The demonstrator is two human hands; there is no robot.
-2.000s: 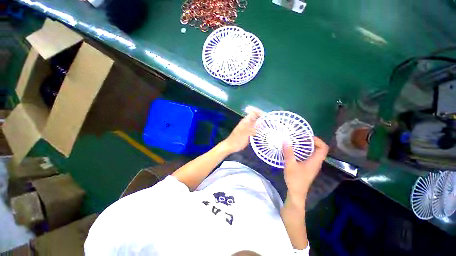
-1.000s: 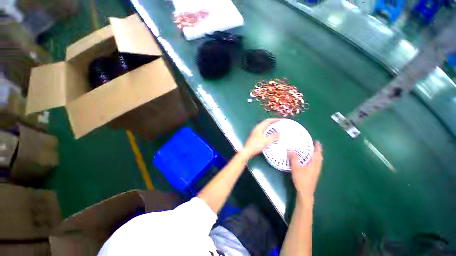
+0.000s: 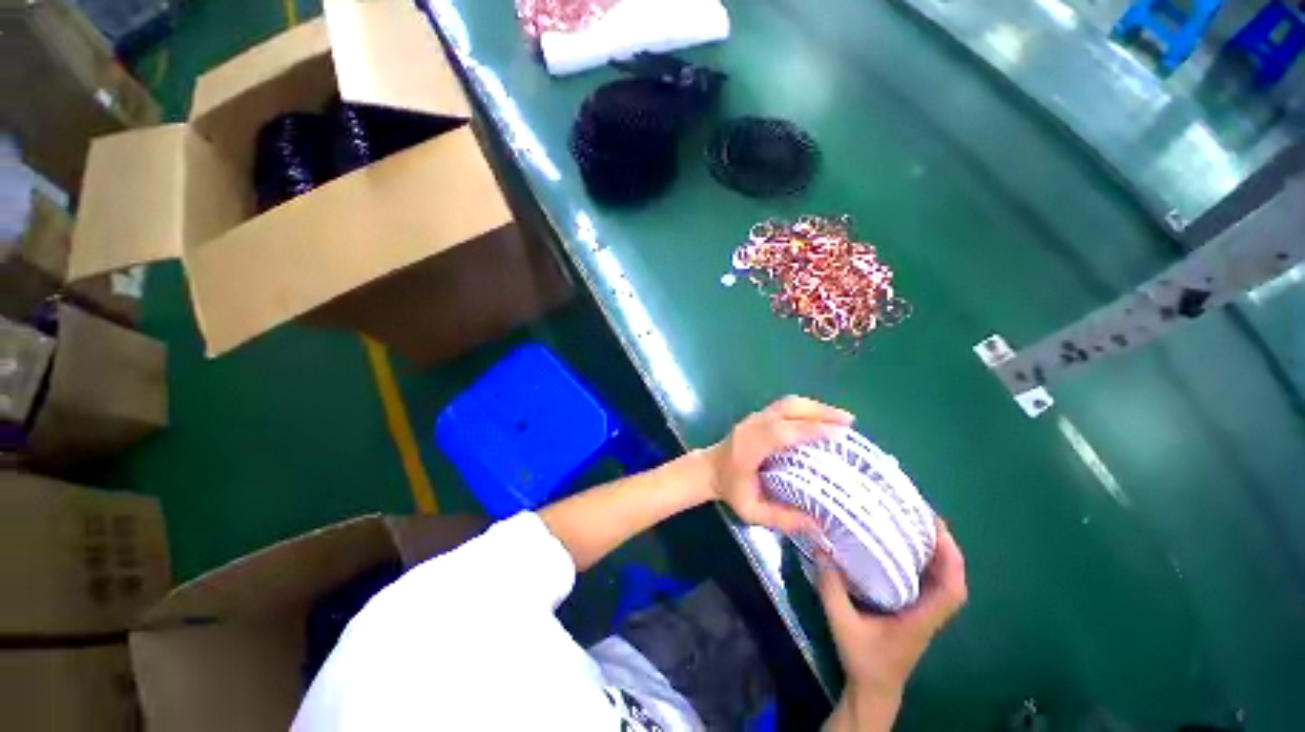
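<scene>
A stack of white fan grilles (image 3: 859, 515) is tilted on edge over the bench near its front edge, its ribbed side showing. My left hand (image 3: 773, 465) grips the stack at its upper left. My right hand (image 3: 899, 608) grips it at its lower right. A loose pile of copper-coloured rings (image 3: 823, 279) lies on the green bench beyond the stack. Whether the stack touches the bench cannot be told.
Black grilles (image 3: 630, 136) and a flatter black one (image 3: 763, 155) lie farther up the bench. A white tray (image 3: 637, 32) is behind them. A metal bracket (image 3: 1145, 300) stands at right. A carton of black grilles (image 3: 351, 272) and a blue stool (image 3: 527, 426) are left.
The view has swung left along the bench. The single grille held earlier is now part of a held stack, or hidden by it; the stack has been tilted up on edge between both hands.
</scene>
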